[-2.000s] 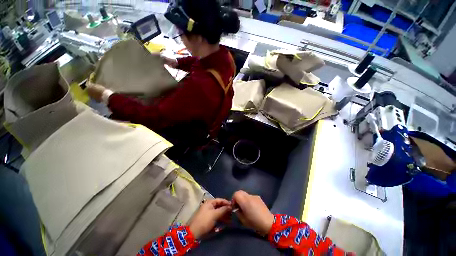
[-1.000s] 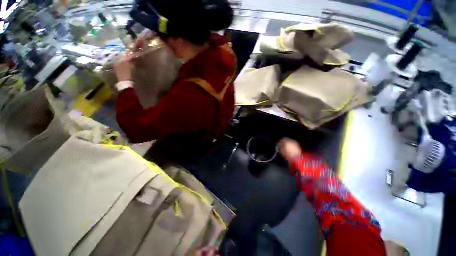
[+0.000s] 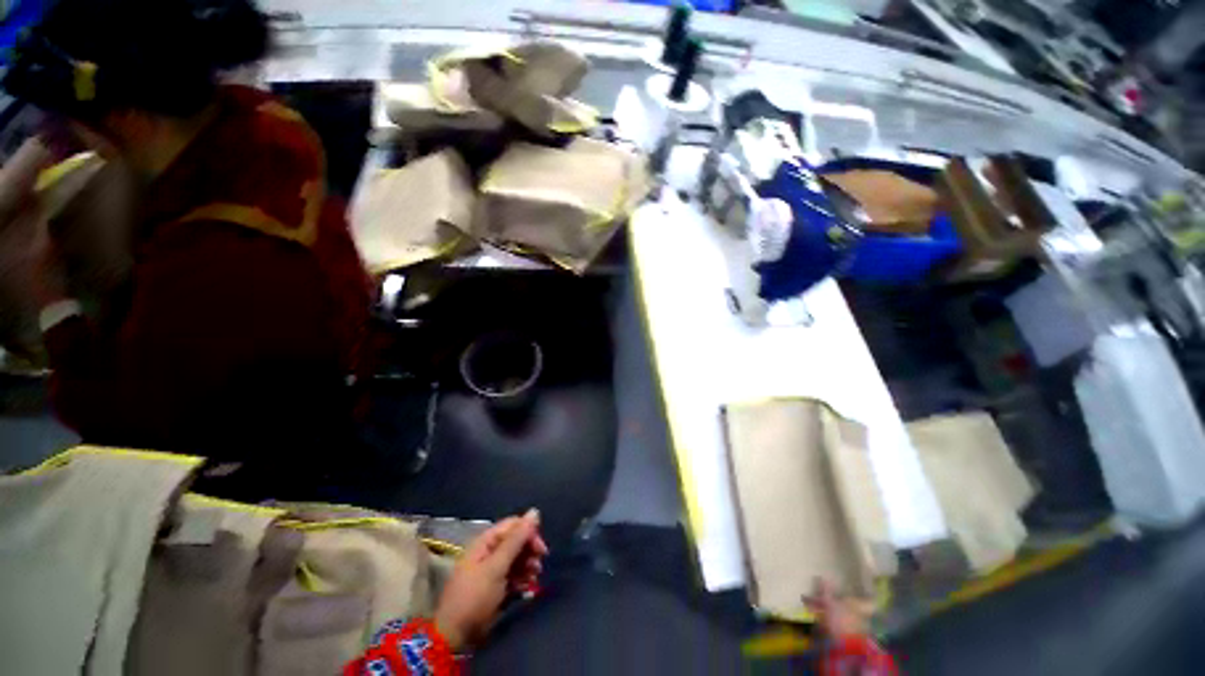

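Note:
A beige fabric piece with yellow edges (image 3: 793,495) lies folded on the white bench at right. My right hand (image 3: 842,613) is blurred at its near edge, low in the picture; whether the fingers grip it is not clear. My left hand (image 3: 492,576) is raised at lower centre, beside the stack of beige pieces (image 3: 218,594) at lower left. Its fingers are bent and close together; whether they hold something small cannot be told.
Beige boxy pieces (image 3: 562,198) are heaped on the bench ahead. A person in maroon (image 3: 238,291) sits at left. A dark round bin (image 3: 501,367) stands between. A blue-covered sewing machine (image 3: 800,231) and another beige piece (image 3: 971,482) are at right.
The view has swung right. My hands, together two seconds ago, are apart. My right hand reached out near the bin and is now at the beige piece on the right bench.

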